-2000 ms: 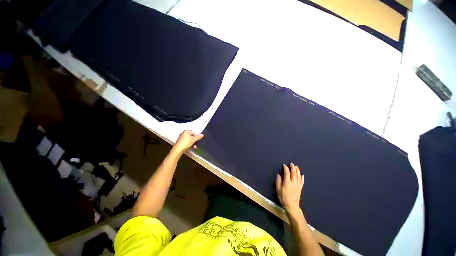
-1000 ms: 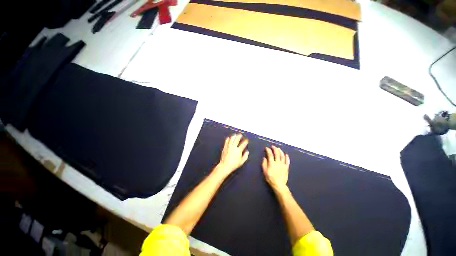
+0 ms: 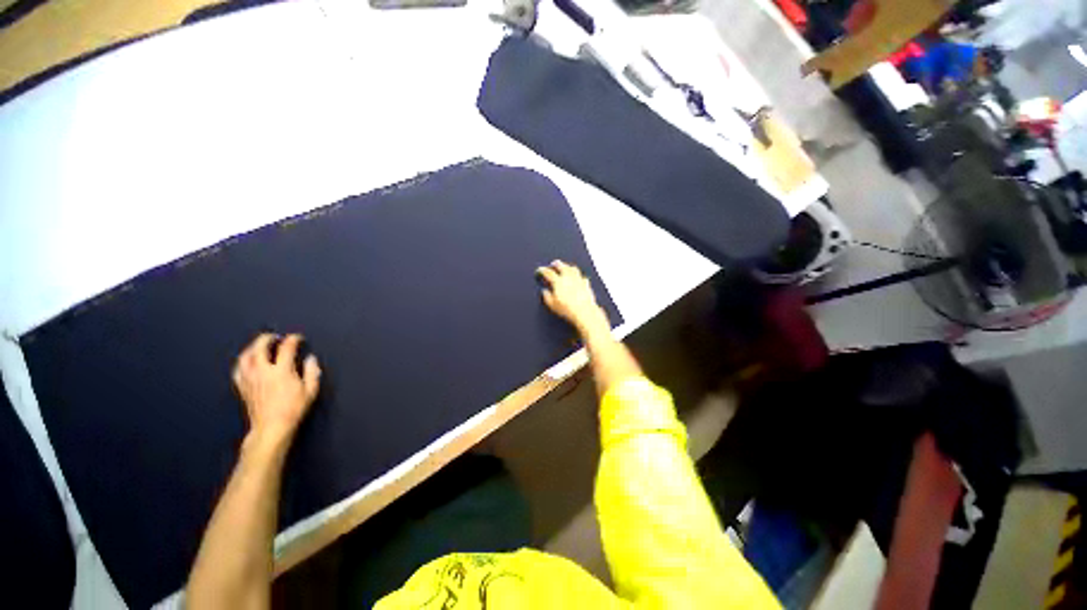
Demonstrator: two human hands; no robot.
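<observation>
A large near-black body panel [image 3: 393,322] lies flat on the white-covered table, its rounded end to the right and broken white marks along its far edge. My left hand [image 3: 277,379] rests on the left half of the panel, fingers bent and a little apart. My right hand [image 3: 567,293] is on the panel near its right end, close to the table's front edge, fingers curled. Whether its fingertips pinch the cloth cannot be told.
A long dark sleeve-like piece [image 3: 632,149] lies beyond the panel at the right. A tan paper pattern [image 3: 84,42] is at the far left. Part of another dark piece [image 3: 30,512] shows at the left rim. A floor fan [image 3: 995,256] stands right of the table.
The view has swung to the right. My right hand has moved to the panel's rounded end. My left hand has moved from near the far edge to further inside the panel.
</observation>
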